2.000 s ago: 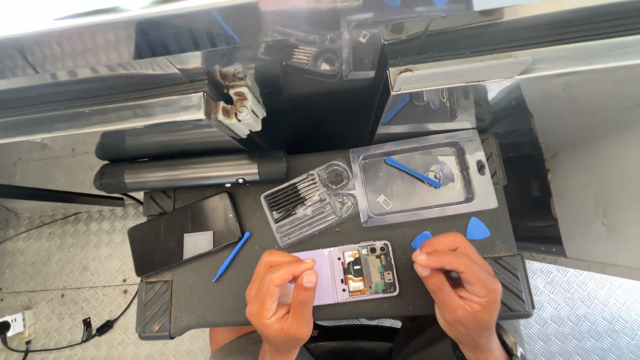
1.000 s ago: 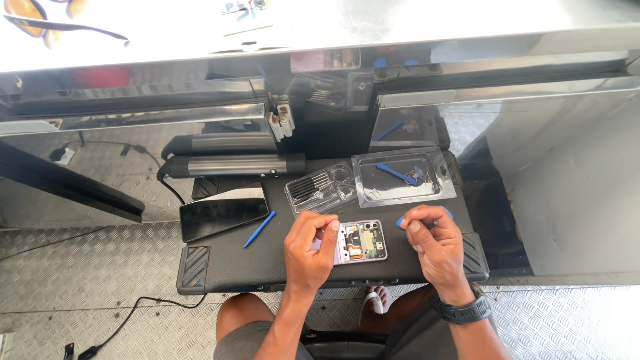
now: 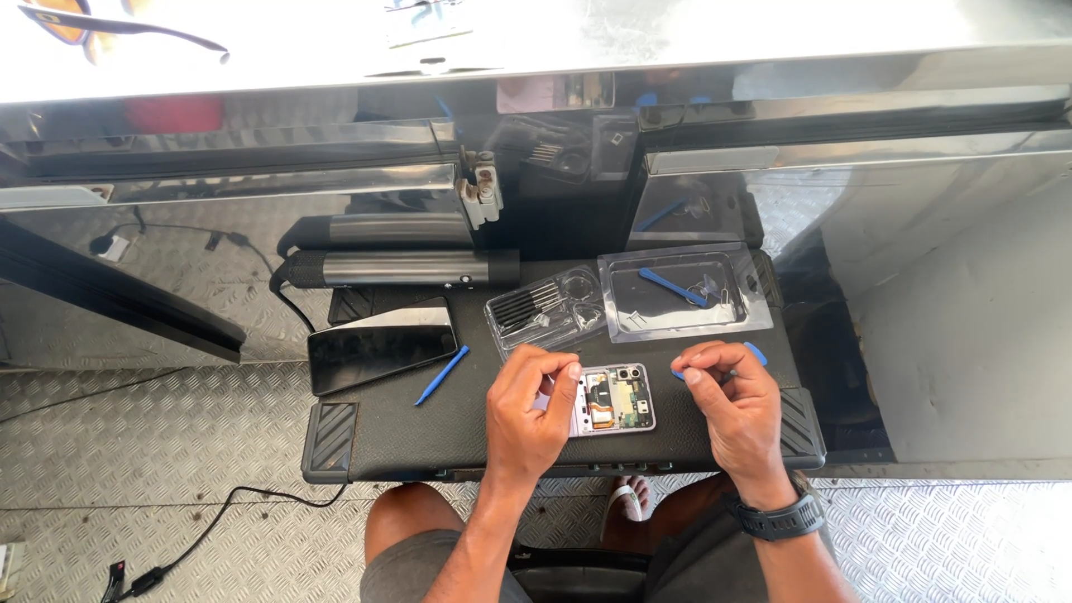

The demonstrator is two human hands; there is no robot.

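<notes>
A flip smartphone (image 3: 621, 399) lies on a black case (image 3: 402, 435), its upper half uncovered to show the circuit board, cameras and orange flex cables. My left hand (image 3: 532, 410) hovers over its lilac half, thumb and fingertips pinched; whether something small is between them cannot be told. My right hand (image 3: 730, 394) is to the right of the phone, fingers curled and thumb near the fingertips, also with unclear contents. Blue opening picks (image 3: 756, 353) lie near and partly behind it. A blue spudger (image 3: 442, 375) lies left of my left hand.
A large black phone (image 3: 381, 347) lies at the left, with a corded cylindrical device (image 3: 394, 269) behind it. A clear tray of screwdriver bits (image 3: 526, 307) and a clear plastic tray (image 3: 615, 322) holding a blue pry tool (image 3: 672, 287) stand behind the flip phone. Steel cabinet doors (image 3: 360, 201) rise beyond.
The view has shifted since two seconds ago, now showing more of the counter above and my legs below. Both hands stay on either side of the opened phone, with no plain change in their hold.
</notes>
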